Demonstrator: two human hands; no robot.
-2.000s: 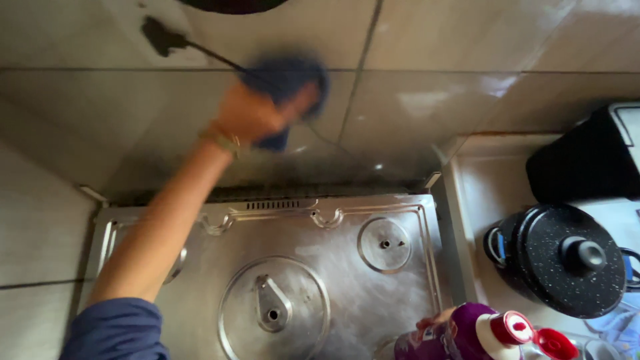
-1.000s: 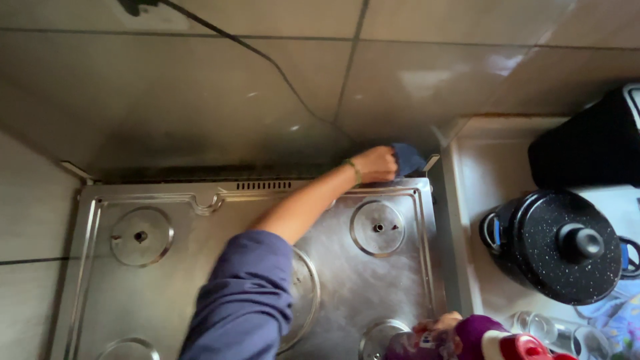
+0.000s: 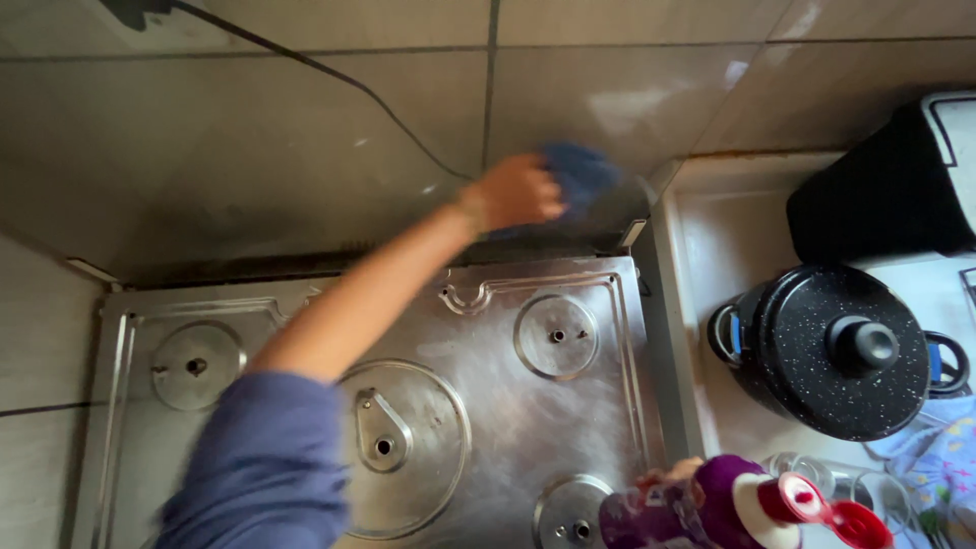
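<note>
My left hand point(image 3: 518, 194), blurred, grips a dark blue cloth point(image 3: 581, 174) against or close to the tiled wall point(image 3: 396, 191), above the back right part of a stainless steel stovetop point(image 3: 503, 396). Whether the cloth touches the tiles is not certain. At the bottom right, my right hand point(image 3: 672, 471) is mostly hidden behind a purple plastic bottle point(image 3: 671, 515) with an open red flip cap point(image 3: 827, 509), which it holds tilted over the stove's right edge. Round burner seats lie bare on the stovetop.
Right of the stove, a speckled black pot point(image 3: 846, 354) with its lid on stands on a light counter point(image 3: 751, 221). Behind it is a black container point(image 3: 858, 194). Clear glasses point(image 3: 862, 488) and a patterned cloth point(image 3: 934, 457) lie nearby. A black cord point(image 3: 343, 76) hangs along the wall.
My left hand with the cloth went from high on the wall down to the stove's back right corner, and is now higher on the wall again. My right hand still holds the bottle.
</note>
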